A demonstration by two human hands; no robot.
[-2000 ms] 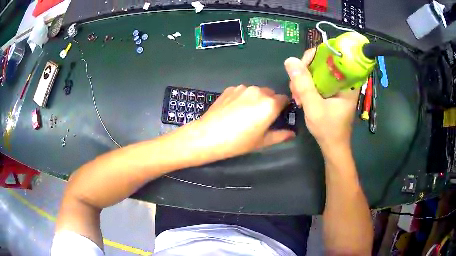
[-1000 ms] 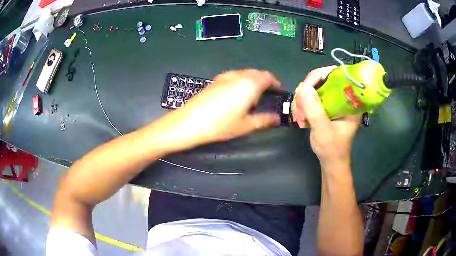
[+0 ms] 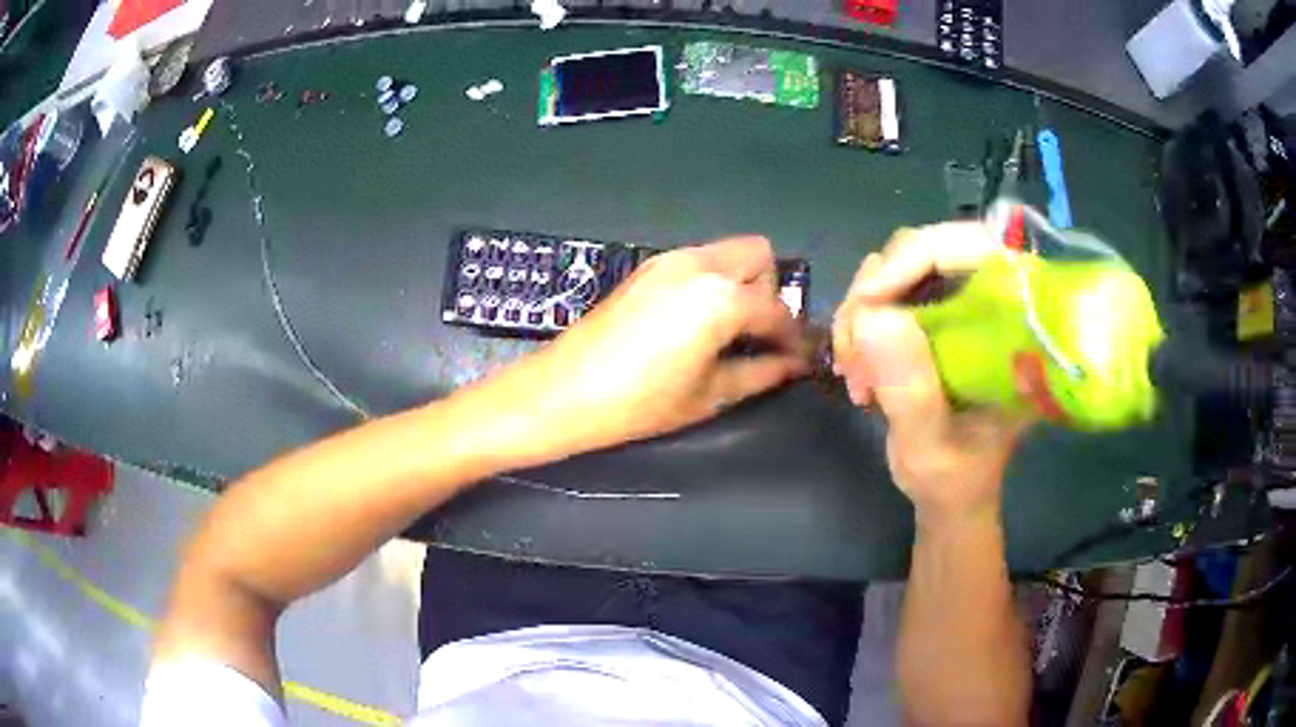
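Observation:
The black flip phone [image 3: 519, 281] lies opened on the dark green mat, keypad half to the left. My left hand [image 3: 711, 334] covers much of its other half, fingers pinched near its right end; what the fingertips touch is hidden. My right hand [image 3: 910, 334] is closed around the lime-green electric screwdriver [image 3: 1073, 341], held nearly level with its cord end to the right. The driver's tip end points left at the phone's right end, close to my left fingertips. The tip is blurred, so contact cannot be told.
A spare LCD module [image 3: 604, 85], a green circuit board [image 3: 751, 75] and a small dark board [image 3: 867, 111] lie along the back. A blue pry tool [image 3: 1052, 178] is at right. A beige block [image 3: 139, 217], a red piece [image 3: 104, 313] and a thin white wire [image 3: 294, 334] lie at left.
The screwdriver has swung from upright to nearly level, moving right and down. My left fingers have closed near the phone's right end, and more of the keypad half shows.

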